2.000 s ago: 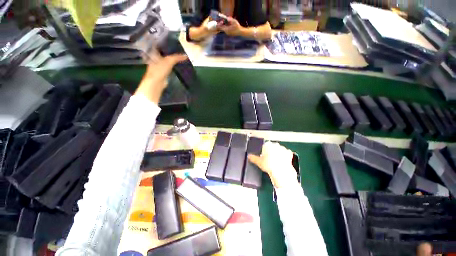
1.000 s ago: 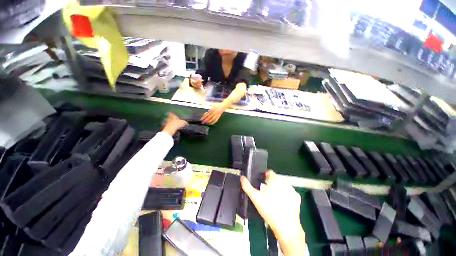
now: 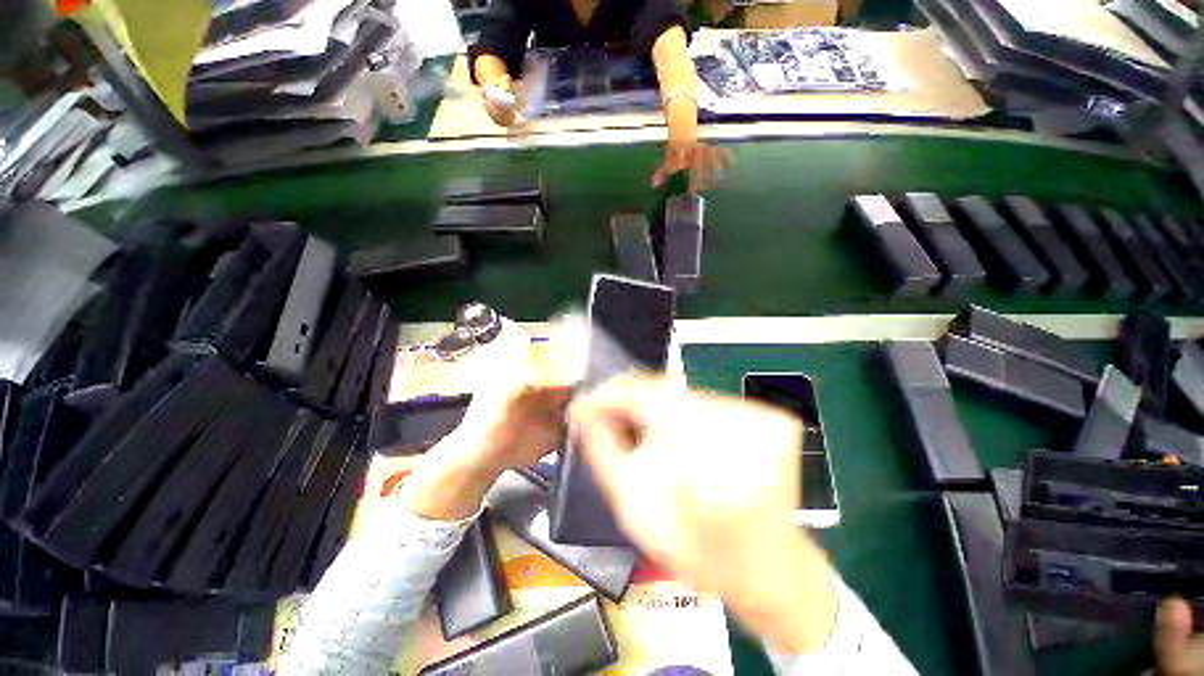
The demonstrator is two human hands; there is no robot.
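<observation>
My left hand (image 3: pixel 508 412) holds a dark closed device housing (image 3: pixel 631 317) upright over the printed sheet, its glossy panel facing me. My right hand (image 3: pixel 706 482), blurred, is over the housing's lower part with its fingers drawn together. A thin pale sheet (image 3: pixel 605 354) shows between its fingers and the glossy panel; whether it is film or wipe is unclear. Several housings lie on the printed sheet (image 3: pixel 687 621) below, partly hidden by my hands. An open shell (image 3: pixel 420 423) lies left of my left hand.
Open shells (image 3: pixel 198 462) are piled at left. A pump bottle (image 3: pixel 478 324) stands behind my left hand. A smartphone (image 3: pixel 790 442) lies at right. Units stand in a row on the green belt (image 3: pixel 766 251). A person's hand (image 3: pixel 689 161) reaches over the belt; another's fingertips (image 3: pixel 1175 634) show lower right.
My left hand has come back from the belt, and both hands are now at one housing over the sheet. The two closed housings side by side are gone from their place. The person opposite now reaches towards the belt's middle units.
</observation>
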